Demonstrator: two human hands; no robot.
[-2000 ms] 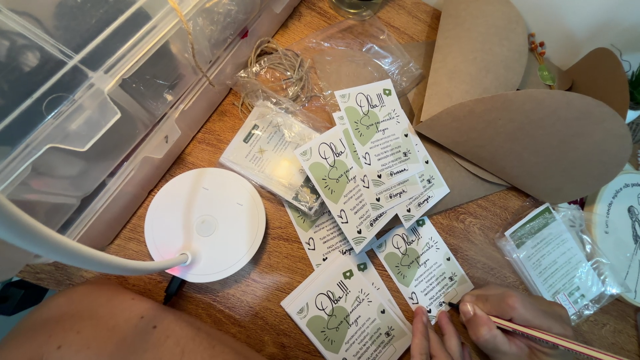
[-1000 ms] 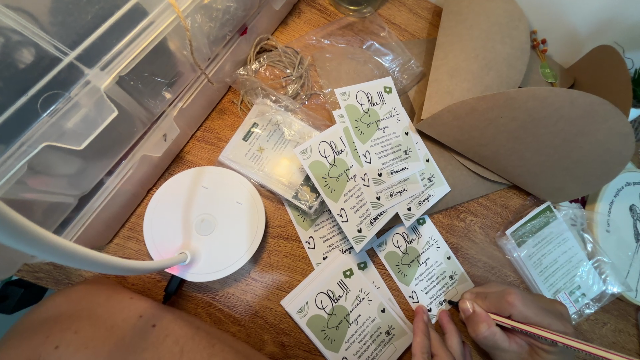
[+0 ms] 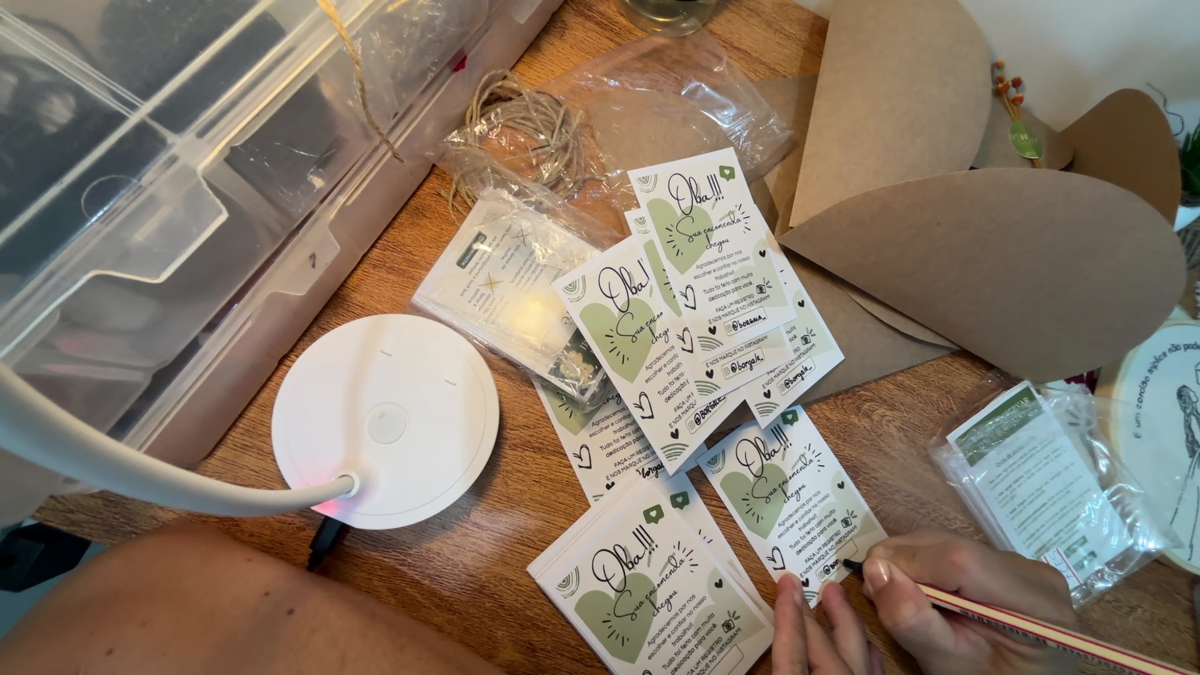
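My right hand (image 3: 966, 595) grips a striped pencil-like pen (image 3: 1022, 623), its black tip on the lower part of a printed card (image 3: 783, 497) with a green heart. Fingertips of my left hand (image 3: 820, 633) rest at that card's lower edge; the rest of the hand is out of frame. Left of the card lies a stack of matching cards (image 3: 647, 581). Above, more such cards (image 3: 722, 253) overlap in a loose pile, several with handwriting in the box near the bottom.
A white round lamp base (image 3: 431, 422) with a curved arm stands left, near a clear compartment box (image 3: 309, 225). Bagged cards (image 3: 516, 281), coiled twine (image 3: 534, 127), brown kraft paper pieces (image 3: 994, 262), another bagged card (image 3: 1031, 478) and an embroidery hoop (image 3: 1158, 431) surround the pile.
The pen tip has moved slightly along the card's lower box, and dark handwritten marks now show there. My left fingertips stay at the card's edge.
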